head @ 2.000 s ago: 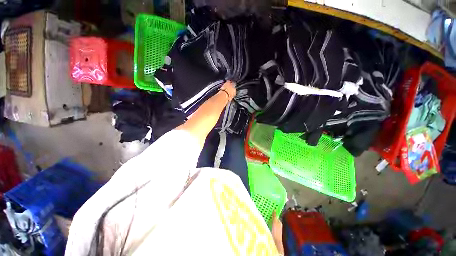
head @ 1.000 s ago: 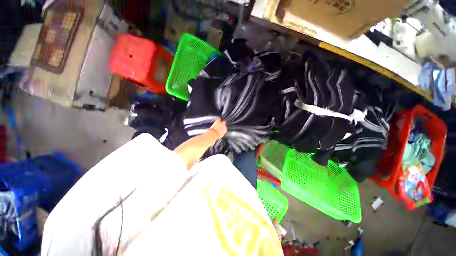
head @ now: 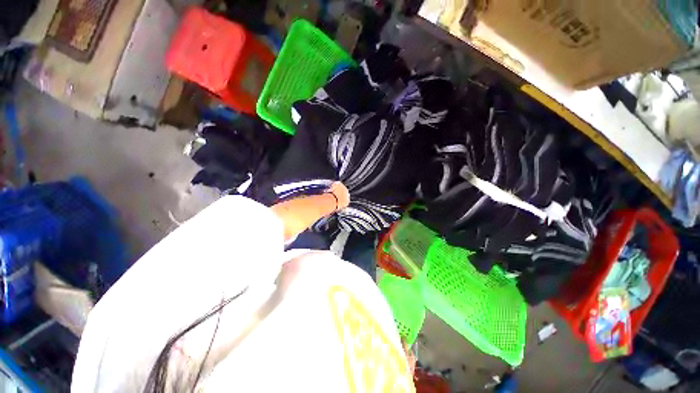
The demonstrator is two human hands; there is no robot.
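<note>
My left hand point(head: 335, 197) is closed on the cinched waist of a black bundle with white and grey stripes point(head: 361, 150). The fingertips are hidden in the cloth. A second striped bundle point(head: 491, 165), tied with a white strip point(head: 503, 197), lies directly to its right. A green perforated basket point(head: 476, 299) is below the bundles, with another green basket point(head: 403, 303) beside it, close to my shirt. Only a sliver of skin, probably my right hand point(head: 410, 359), shows past the shirt's right edge; its fingers are hidden.
A red stool-like plastic item point(head: 206, 47) and an upright green basket point(head: 295, 77) stand at upper left, near a carton point(head: 130, 69). A red basket point(head: 564, 303) holding cloth is at right. A yellow-edged table point(head: 591, 127) bears a carton. Blue crates point(head: 69, 222) are at left.
My left hand stays on the bundle. The view has shifted, showing more of the table and its carton. The right hand, seen earlier by the lower green basket, is now almost wholly hidden.
</note>
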